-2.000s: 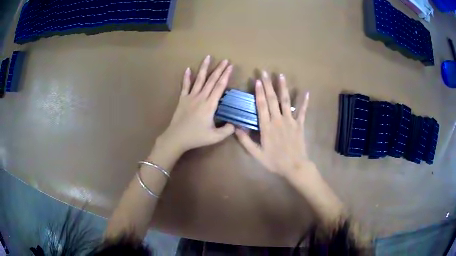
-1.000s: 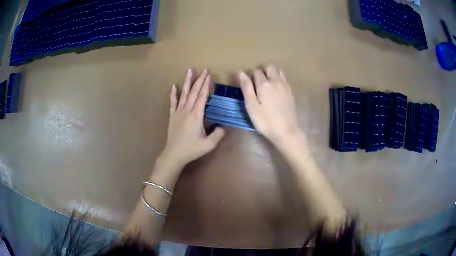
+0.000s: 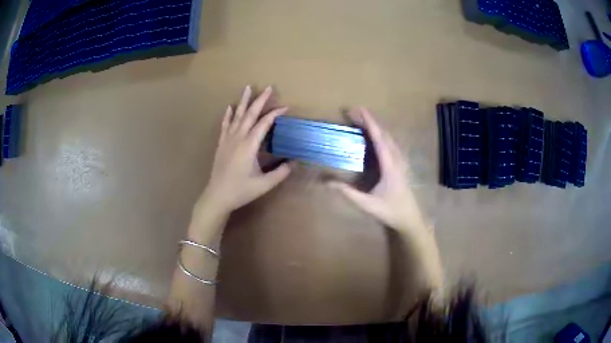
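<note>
A stack of mini solar panels (image 3: 319,143) lies at the centre of the tan tabletop, its finely striped silvery-blue edges facing up. My left hand (image 3: 240,151) is at its left end, with index finger and thumb around the left corners. My right hand (image 3: 385,174) is curved around the right end, its fingers and thumb apart and slightly blurred; a small gap shows between it and the stack.
Several small waiting stacks (image 3: 501,145) stand side by side at the right. Large rows of stacked panels (image 3: 107,37) lie at the upper left. A medium block (image 3: 522,19) and a blue spray bottle (image 3: 595,57) are at the upper right. Narrow dark pieces (image 3: 11,130) sit at the left edge.
The stack's striped edges are now fully in view, and the dark top face seen earlier is hidden. My right hand has moved off the stack to its right end and opened.
</note>
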